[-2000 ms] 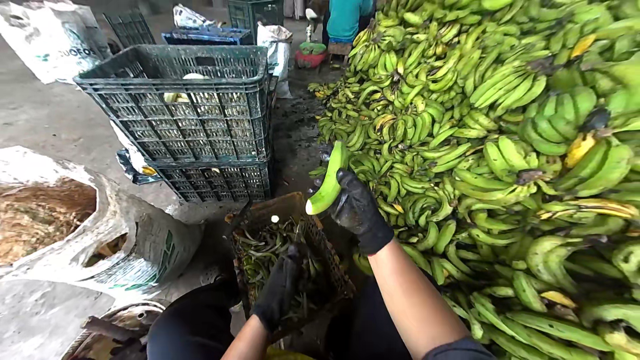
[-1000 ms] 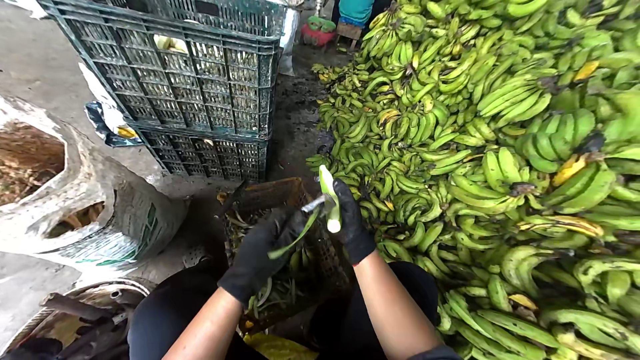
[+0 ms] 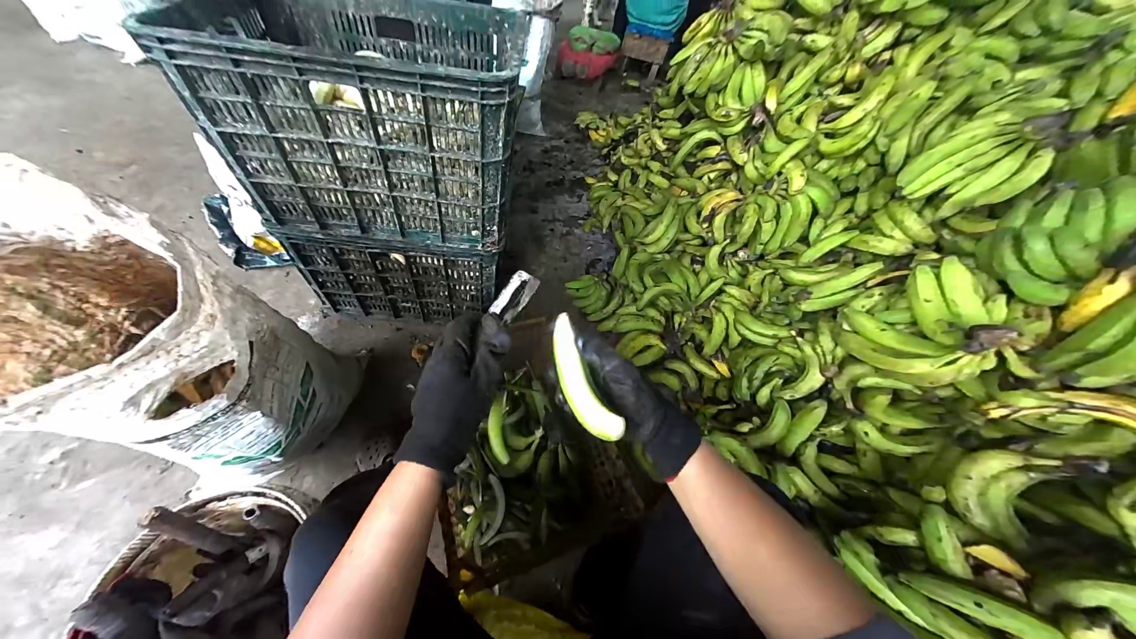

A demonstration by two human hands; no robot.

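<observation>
My left hand [image 3: 457, 377], in a black glove, grips a peeler or short-bladed knife [image 3: 515, 296], its pale flat end pointing up and away. My right hand [image 3: 635, 390], gloved alike, holds a partly peeled green plantain [image 3: 581, 382] upright and slightly tilted, with pale flesh showing along the side toward my left hand. Tool and plantain are apart. Below both hands, between my knees, a crate [image 3: 466, 572] holds green peel strips [image 3: 497, 506]. To the right lies a large heap of green plantains [image 3: 799, 257], a few of them yellow.
Stacked dark green plastic crates [image 3: 382, 169] stand ahead on the left. Nearer are an open woven sack [image 3: 275, 390] with brownish dry matter and a round basket [image 3: 284, 501] with dark items. At the far top, part of a person in teal [image 3: 655, 13] shows near a small stool [image 3: 645, 49].
Earlier my left hand was low over the peel crate, then at the plantain with a peel strip hanging. Now it is apart from the plantain, and more pale flesh shows than two seconds ago.
</observation>
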